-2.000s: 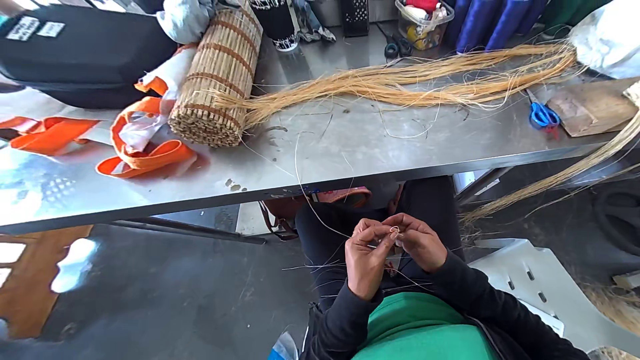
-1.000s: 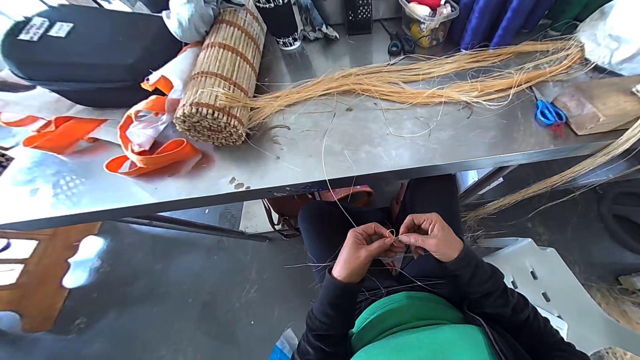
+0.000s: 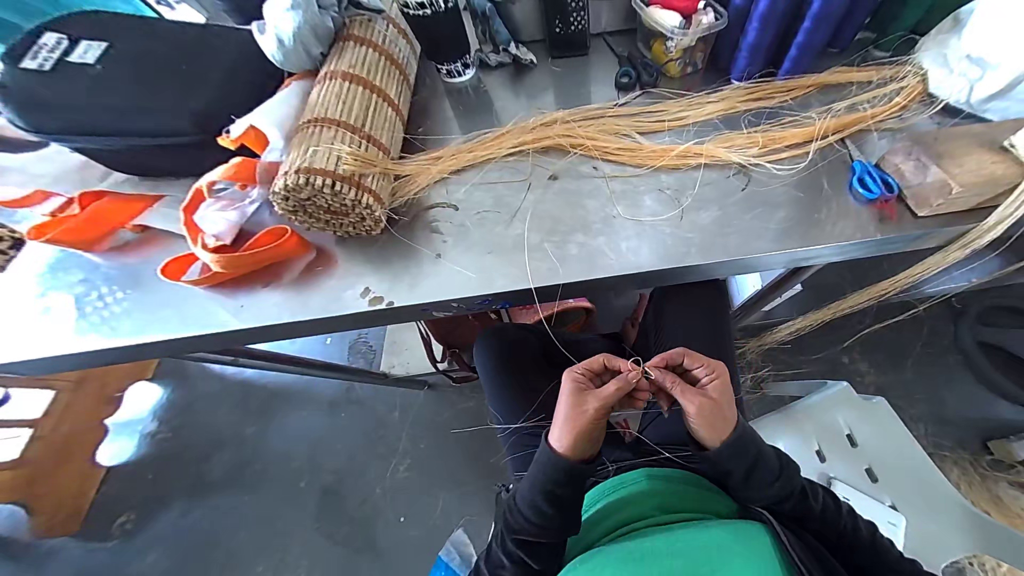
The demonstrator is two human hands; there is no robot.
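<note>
Above my lap, my left hand [image 3: 594, 400] and my right hand [image 3: 699, 392] meet fingertip to fingertip. Between them they pinch a small loop of pale plant fibre [image 3: 638, 365]. One long strand [image 3: 530, 268] rises from my fingers over the table edge; other thin strands lie across my thighs. On the metal table, a long bundle of straw-coloured fibres [image 3: 576, 134] stretches to the right from a rolled mat of thin sticks [image 3: 350, 120] with brown bindings. Blue-handled scissors [image 3: 872, 182] lie near the bundle's right end.
Orange-edged fabric strips [image 3: 240, 256] and a black case [image 3: 144, 80] are at the left of the metal table [image 3: 480, 240]. At the back stand a plastic tub [image 3: 680, 40] and dark-handled scissors [image 3: 636, 74]. More fibres [image 3: 896, 292] hang over the right edge, above a white plastic chair [image 3: 872, 456].
Both hands stay together above my lap, with small shifts of the fingers. The small loop between the fingertips shows more openly than two seconds ago.
</note>
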